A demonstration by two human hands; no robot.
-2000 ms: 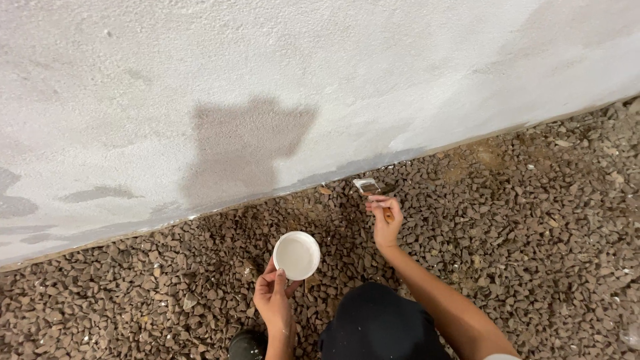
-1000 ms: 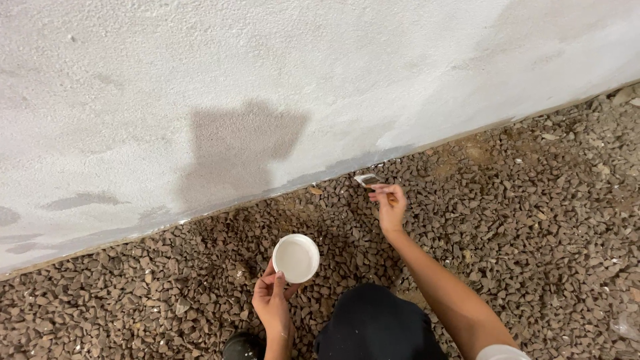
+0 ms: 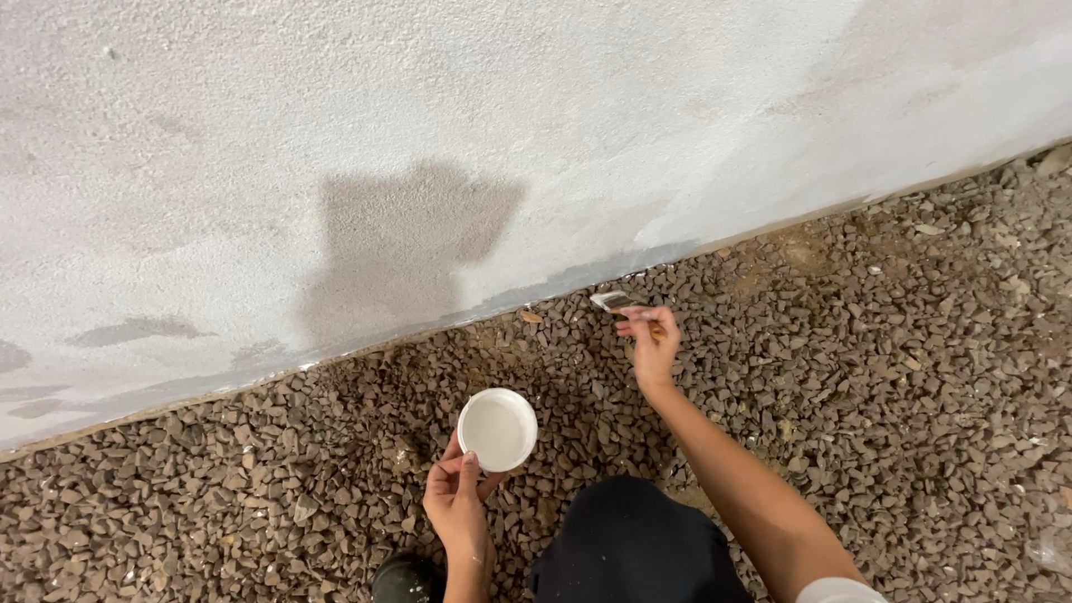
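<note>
My left hand (image 3: 459, 496) holds a round white plastic tub (image 3: 500, 430) by its side, thumb at the rim; white paint lies inside it. A paintbrush (image 3: 615, 302) is in my right hand (image 3: 655, 343), gripped by its wooden handle, with white paint on its bristles. The brush points left, over the gravel close to the foot of the wall, apart from the tub. The rough plastered wall (image 3: 603, 109) is mostly white, with a grey band low down and a darker, shadow-like patch left of the brush.
Loose gravel (image 3: 837, 402) covers the ground up to the wall's bottom edge. My dark-clothed knee (image 3: 641, 544) is at the bottom centre, with a dark shoe (image 3: 408, 579) to its left. A clear plastic piece (image 3: 1051, 550) lies at the far right.
</note>
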